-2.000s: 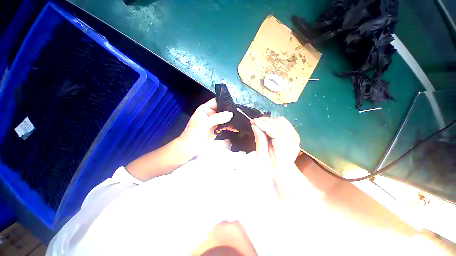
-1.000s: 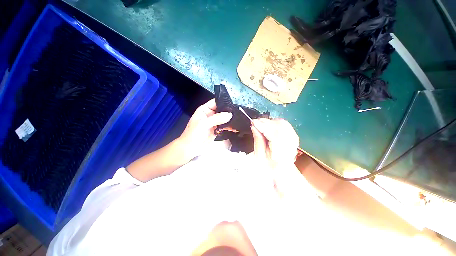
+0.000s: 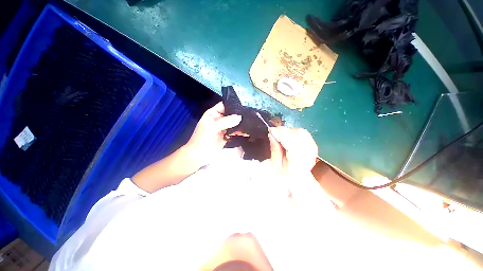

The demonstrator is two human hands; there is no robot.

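My left hand (image 3: 208, 132) grips a black moulded part (image 3: 244, 123) with jagged edges at the bench edge above my lap. My right hand (image 3: 293, 148) holds a thin pale stick (image 3: 262, 120) whose tip is against or just over the black part. A little orange-brown shows at the part's lower left; whether it is a separate piece I cannot tell. The cardboard pad (image 3: 270, 59) lies on the bench beyond my hands, with dark stains and a small white round dish (image 3: 289, 86). Part of my right hand is washed out by glare.
A tangled heap of black parts (image 3: 377, 37) lies at the far right of the green bench (image 3: 175, 32), with a short white rod (image 3: 390, 114) near it. A blue crate (image 3: 119, 124) of black parts stands left. A dark cable (image 3: 418, 168) crosses the right.
The black part and my left hand have shifted slightly left. A thin pale rod by the dish now shows lying partly over the pad. The stick remains at the part.
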